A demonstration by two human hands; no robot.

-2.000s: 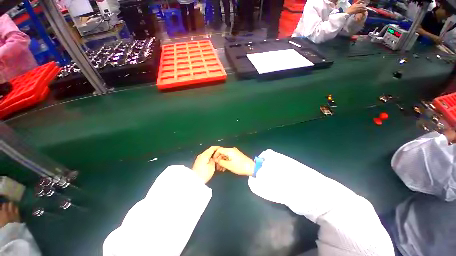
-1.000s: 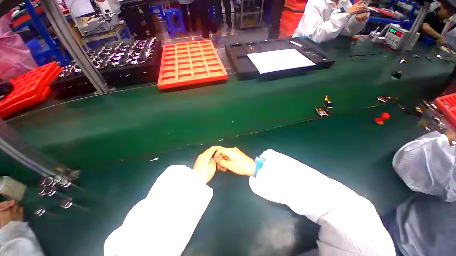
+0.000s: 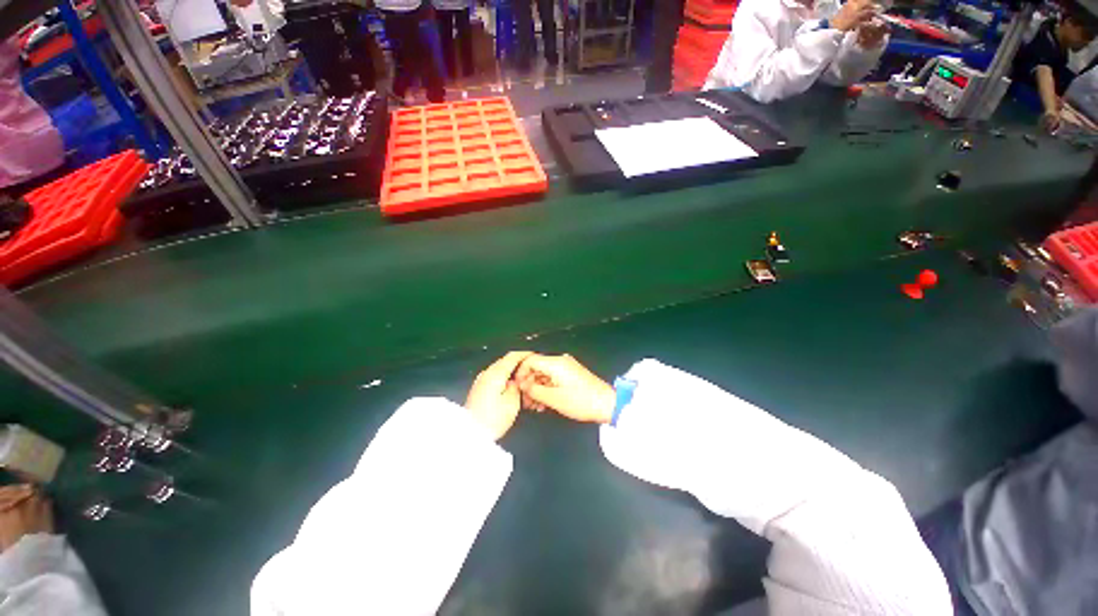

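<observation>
My left hand (image 3: pixel 495 397) and my right hand (image 3: pixel 566 389) meet above the green bench (image 3: pixel 578 481), fingertips together and fingers curled. Anything between the fingers is hidden or too small to make out. A blue band (image 3: pixel 624 400) is on my right wrist, at the cuff of the white sleeve. A cluster of shiny silver pieces (image 3: pixel 117 449) lies at the left by a metal post. A small metallic piece (image 3: pixel 760 271) lies right of centre beyond the seam, with a dark and yellow bit (image 3: pixel 777 250) beside it.
An orange-red compartment tray (image 3: pixel 462 199) stands on the far side, between a dark tray of silver parts (image 3: pixel 271 169) and a black tray with white paper (image 3: pixel 584 165). Red pieces (image 3: pixel 921 284) and small parts lie right. A neighbour's hand (image 3: pixel 24 511) is at left, a person's grey clothing at right.
The metallic piece, its dark and yellow bit and a white speck beyond the seam have shifted left. The neighbour's white sleeve at right has left its place near the red tray. My hands stay put.
</observation>
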